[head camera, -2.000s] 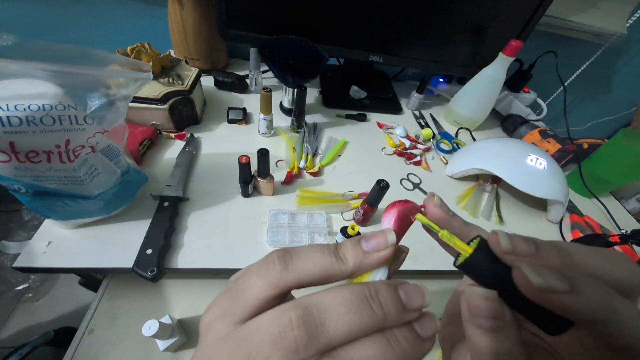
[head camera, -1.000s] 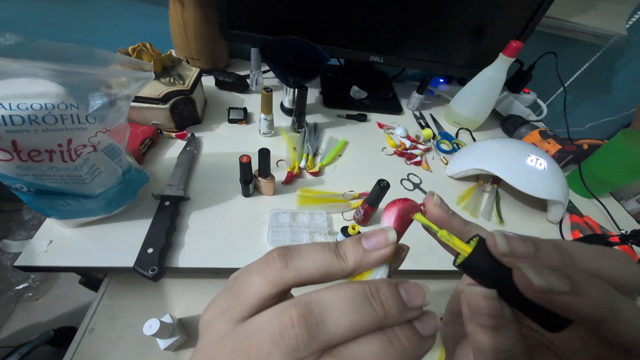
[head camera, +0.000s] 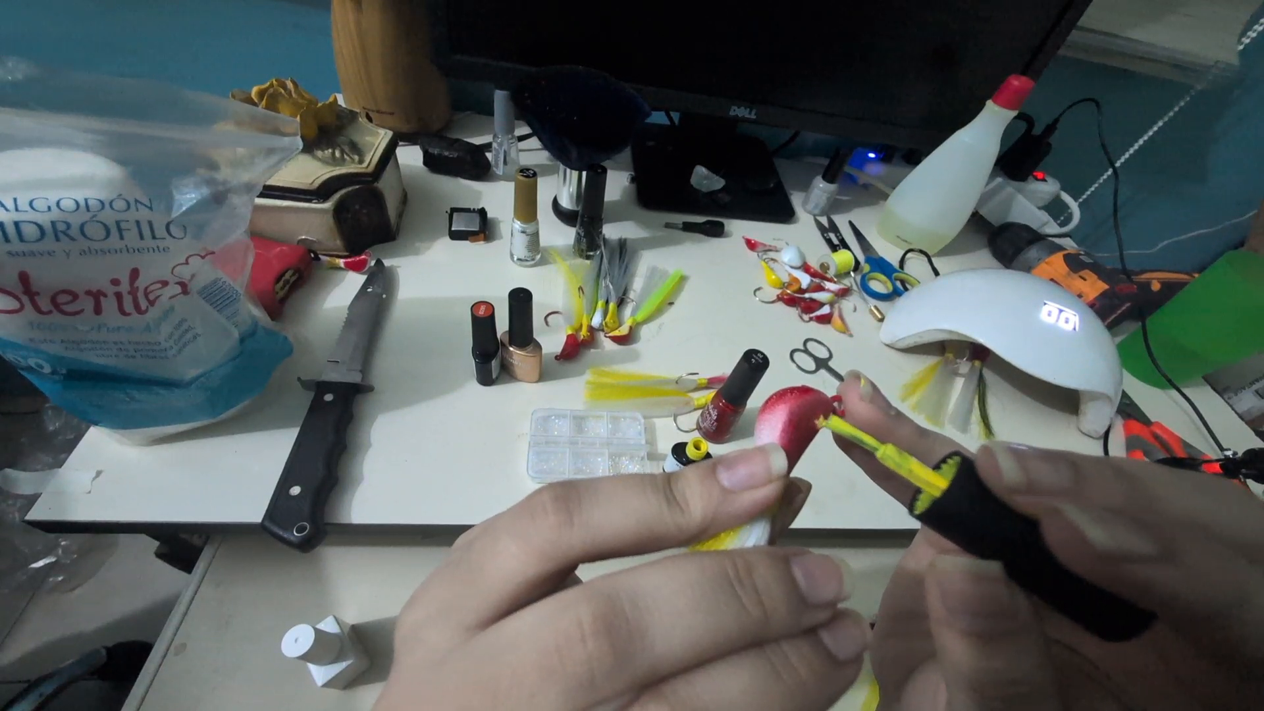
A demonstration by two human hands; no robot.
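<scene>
My left hand [head camera: 652, 583] pinches a fishing jig [head camera: 793, 420] with a glossy red and white head; yellow and white skirt material shows below the fingers. From the right, my right hand [head camera: 1066, 553] grips the black cap of a nail polish brush [head camera: 889, 462] coated in yellow, its tip at the jig head's right side. Just behind the left fingertips is an open polish bottle [head camera: 691, 454] with a yellow neck. A dark red polish bottle [head camera: 733, 397] leans beside the jig head, and two jigs with yellow skirts [head camera: 642, 388] lie left of it.
Around them are a clear compartment box [head camera: 588, 444], small scissors [head camera: 816, 357], a white curing lamp [head camera: 1002, 331] over more jigs, a pile of jig heads [head camera: 805, 286] and a spray-type plastic bottle [head camera: 953, 168]. A knife [head camera: 331, 405] and a cotton bag [head camera: 128, 267] are at left.
</scene>
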